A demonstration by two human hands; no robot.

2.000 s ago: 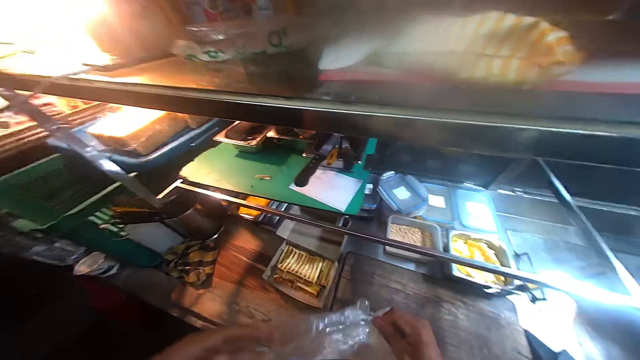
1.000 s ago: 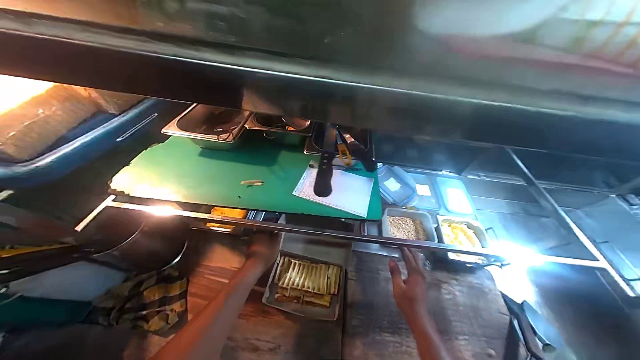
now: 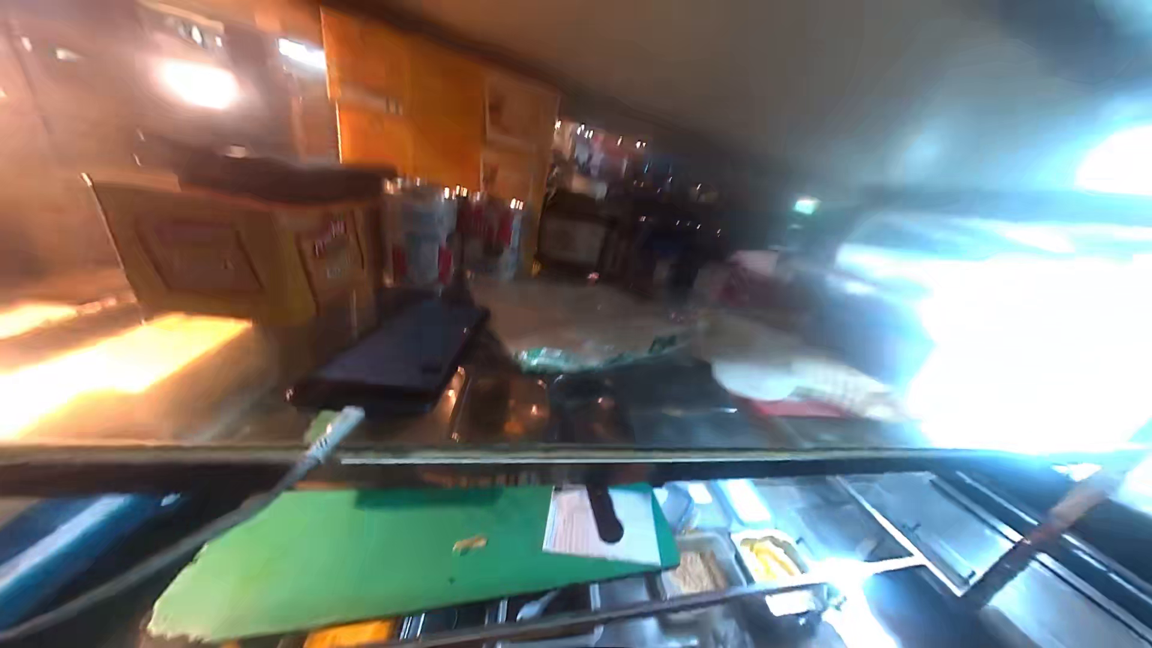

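Neither of my hands shows clearly in the blurred head view. Below the shelf edge lies a green cutting board, with a sheet of paper on its right end. The black handle of a utensil rests over the paper. A small yellowish scrap lies on the board. To the right of the board stand a container of pale grains or beans and a container of yellow pieces.
The shelf's front edge crosses the view. On the shelf are a cardboard box, a dark flat case, cans and a plastic bag. A metal rail runs in front of the board.
The view has swung up sharply to the shelf. Both hands, seen near the tray of rolled food one second ago, have left the view along with that tray.
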